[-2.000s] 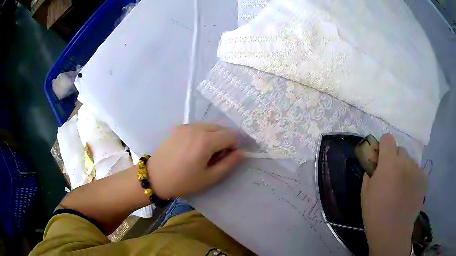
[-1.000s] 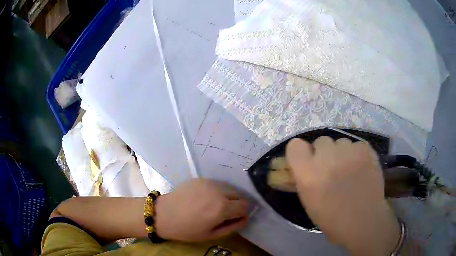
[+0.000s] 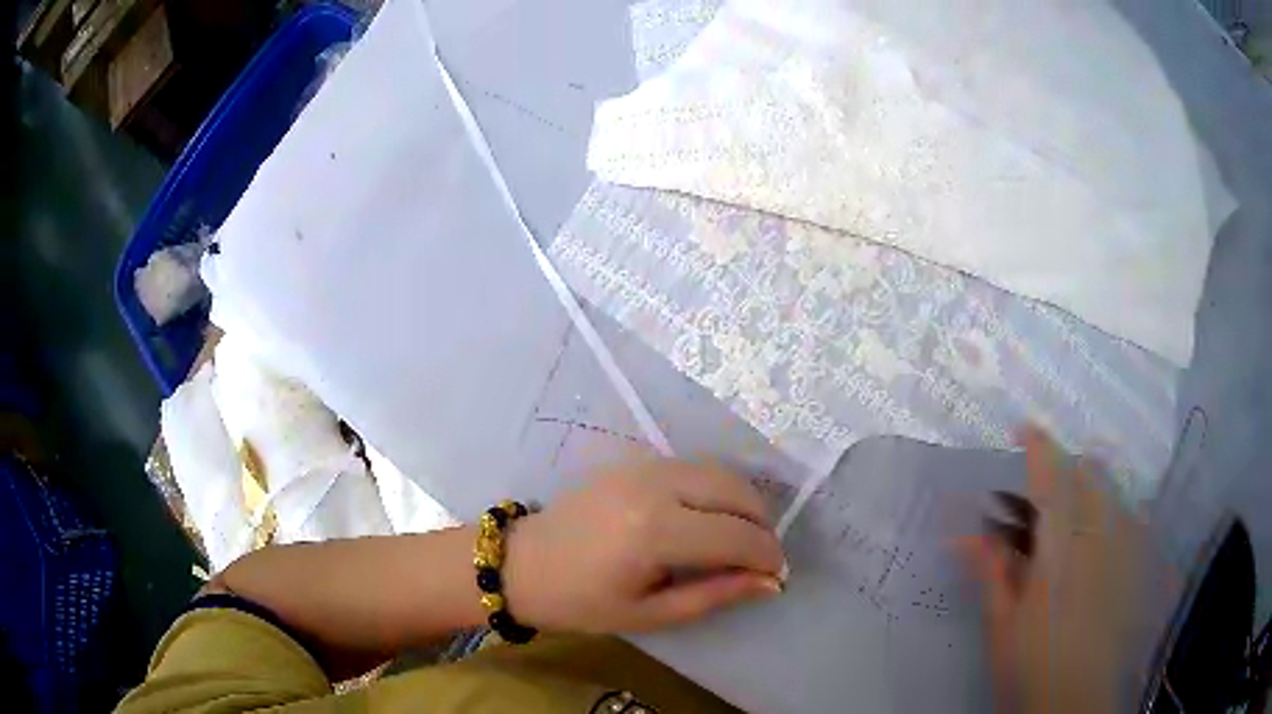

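The white tape [image 3: 551,268] runs slantwise from the far table edge to my left hand [image 3: 649,544]. My left hand pinches the tape near the front edge, and a short length shows past its fingertips towards the lace's lower tip. The single lace panel [image 3: 802,335] lies flat, partly under the opaque stacked panels [image 3: 963,168]. My right hand [image 3: 1067,586] is blurred, right of my left hand and below the lace, around a small dark tool [image 3: 1011,520] that looks like thread snips. The iron [image 3: 1211,628] stands at the right edge, cut off by the picture and apart from my right hand.
The pale table cover [image 3: 370,209] has red and dark pen lines. White cut pieces [image 3: 286,433] with yellow slips lie beside my left forearm. A blue basket [image 3: 165,230] stands at the left behind them, and another blue perforated basket [image 3: 63,565] is at lower left.
My right hand has let go of the iron, which is now at the right edge. The lace's lower edge is uncovered. My left hand has moved right with the tape.
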